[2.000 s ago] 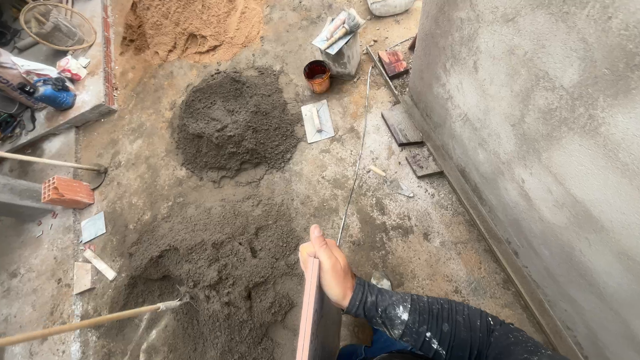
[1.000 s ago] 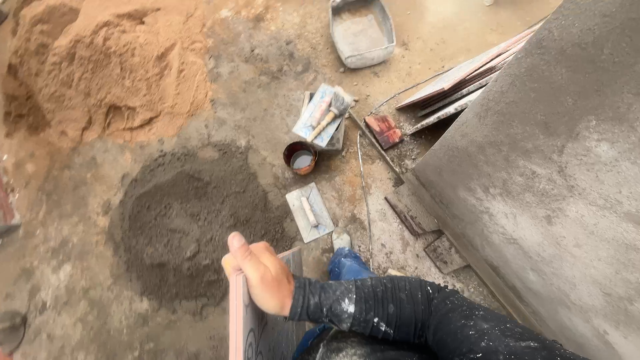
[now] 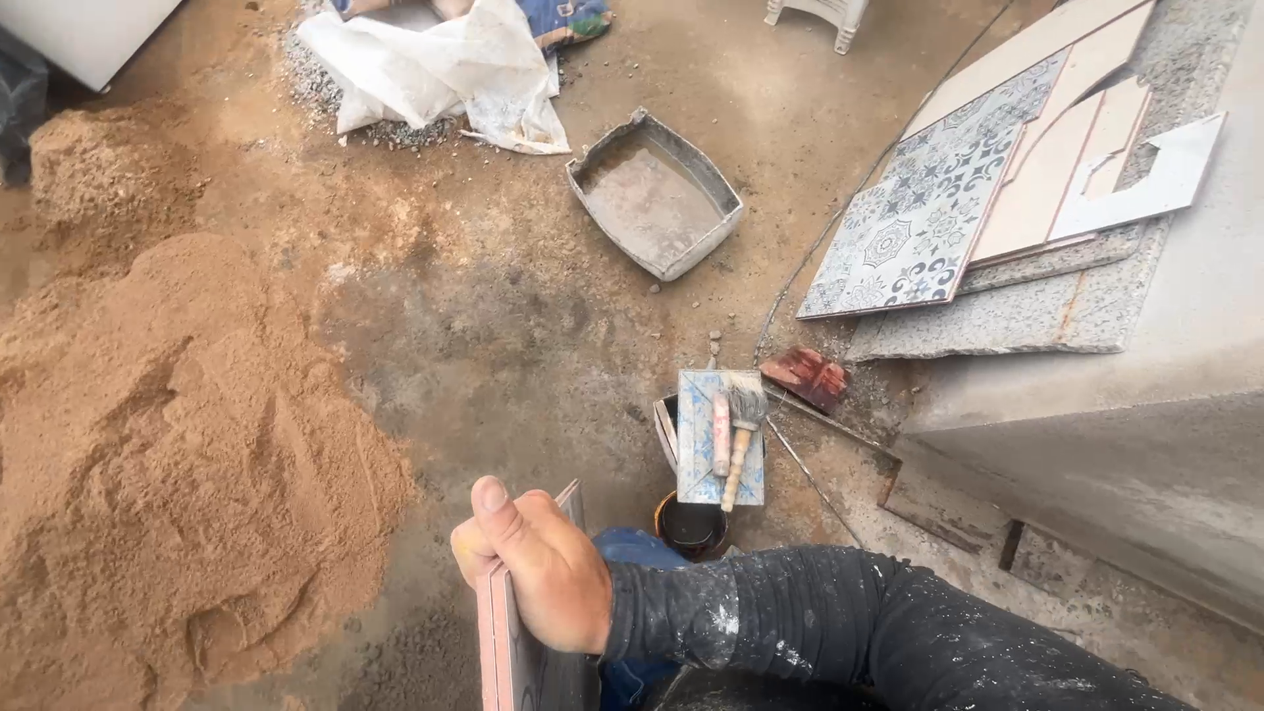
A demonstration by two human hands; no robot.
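Observation:
My right hand [image 3: 538,563], in a dark sleeve spattered with white, grips the top edge of a couple of ceramic tiles [image 3: 499,642] held upright together, thumb up. Their pinkish edges face me, and a patterned face shows partly on the right side. My left hand is out of the frame. Just beyond the hand, a blue-patterned tile [image 3: 699,434] carries a brush [image 3: 739,444] and a tool's worn red-and-white handle [image 3: 721,434]. A dark bucket [image 3: 689,525] stands near my knee, partly hidden.
A sand heap [image 3: 188,474] spreads on the left. Ahead lie a grey mortar tub [image 3: 716,242] and white sacks [image 3: 434,59]. Patterned and plain tiles [image 3: 918,217] lean over stone slabs at the right, beside a rendered wall [image 3: 1116,464]. A cable [image 3: 839,212] crosses the ground.
The view has moved forward over the ground, past the dark mortar heap toward the tub and leaning tiles. My right hand still holds the tiles.

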